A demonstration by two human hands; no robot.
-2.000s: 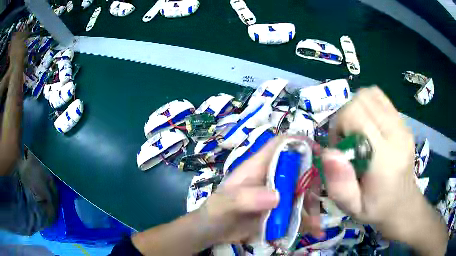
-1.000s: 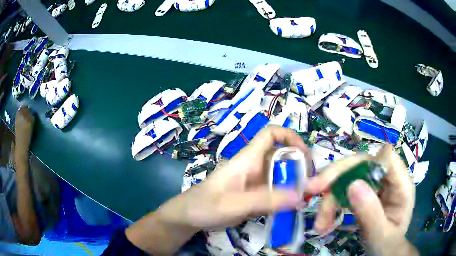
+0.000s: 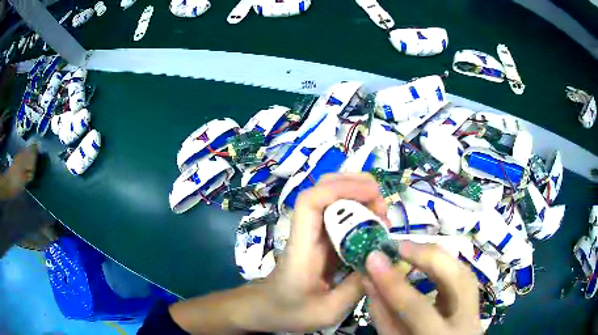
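My left hand [image 3: 315, 255] holds a white housing shell [image 3: 341, 219], turned with its slotted port end facing me. My right hand [image 3: 426, 281] pinches the green circuit board [image 3: 364, 245] between thumb and fingers, against the open end of the shell. Part of the board lies within the shell's rim; how deep it sits cannot be told. The shell's far part and the blue cell are hidden by my hands. A heap of units [image 3: 308, 147] with white shells, blue cells, green boards and red wires lies behind and around my hands.
A pale metal rail [image 3: 197, 65] crosses behind the heap. Beyond it, the dark green belt [image 3: 341, 49] carries scattered shells and narrow strips. Another heap [image 3: 72, 124] lies at the left, near another person's hand [image 3: 19, 173]. A blue stool [image 3: 79, 281] stands at lower left.
The shell has turned from showing its open side with the blue cell to showing its port end. The board has moved left from beside the shell to its end. Belt parts have shifted right.
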